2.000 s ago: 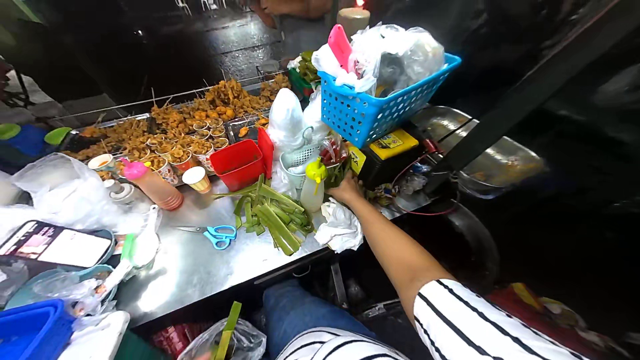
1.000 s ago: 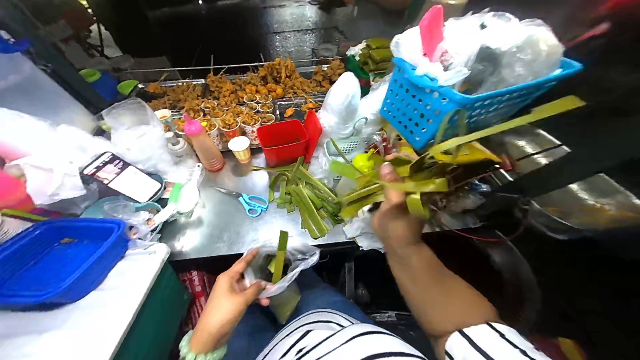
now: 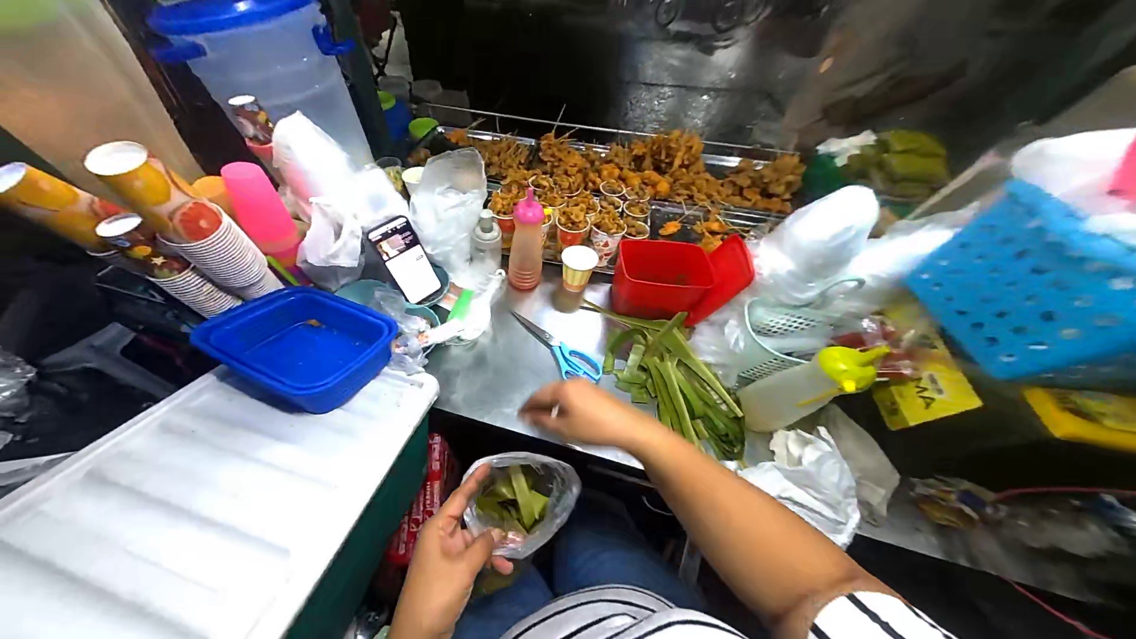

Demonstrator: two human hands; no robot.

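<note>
My left hand (image 3: 457, 541) holds a clear plastic bag (image 3: 564, 506) by its rim above my lap; folded green leaf pieces (image 3: 515, 499) lie inside it. Over the front edge of the metal counter (image 3: 479, 382) is my right hand (image 3: 577, 413), blurred, its fingers curled; whether something small is between them I cannot tell. Just beyond it lie scissors with light blue handles (image 3: 564, 351). A heap of green leaf strips (image 3: 679, 382) rests to the right, partly behind my forearm. A red plastic container (image 3: 661, 280) stands behind the strips.
Fried food in paper cups (image 3: 572, 222) fills trays at the back. A pink-capped squeeze bottle (image 3: 526, 244) and a paper cup (image 3: 578, 266) stand nearby. At left are a blue tub (image 3: 297, 346) on a white cooler lid (image 3: 213, 497) and a phone (image 3: 406, 257). A blue basket (image 3: 1029, 275) is at right.
My right hand has moved left from the leaf strips beside the blue basket, which it held a second ago. My left hand stays at the bag. The view has turned left.
</note>
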